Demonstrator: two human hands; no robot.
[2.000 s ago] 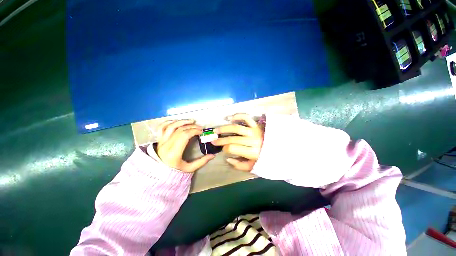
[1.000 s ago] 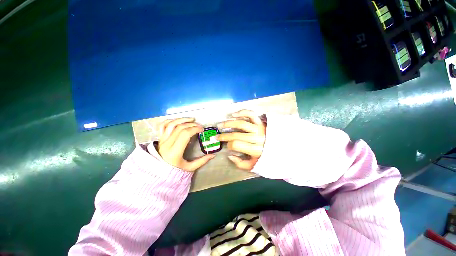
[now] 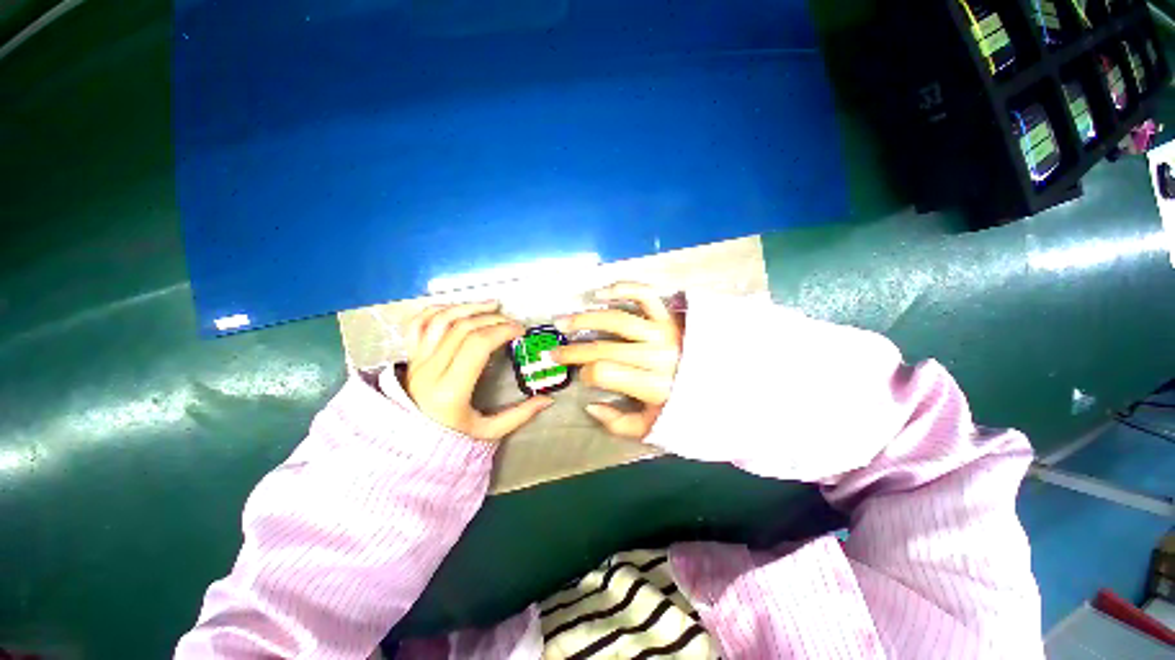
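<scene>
A watch body (image 3: pixel 541 360) with a lit green and white screen lies face up over the tan board (image 3: pixel 567 454), between my two hands. My left hand (image 3: pixel 461 374) is curled at its left side, with fingertips at the upper left edge and the thumb at the lower edge, holding it. My right hand (image 3: pixel 628 364) is on its right side, with a fingertip on the screen's right part and the thumb apart from it. Both hands are bare, with pink sleeves.
The blue mat (image 3: pixel 503 142) lies beyond the tan board on the green bench (image 3: pixel 90 400). A black tray (image 3: pixel 1018 103) with several lit watch bodies stands at the upper right. Beside it are a small pink object (image 3: pixel 1142 137) and a white card (image 3: pixel 1164 181).
The screen, mostly dark with a small green and white part two seconds ago, now shows green and white over most of its face. The hands have barely moved.
</scene>
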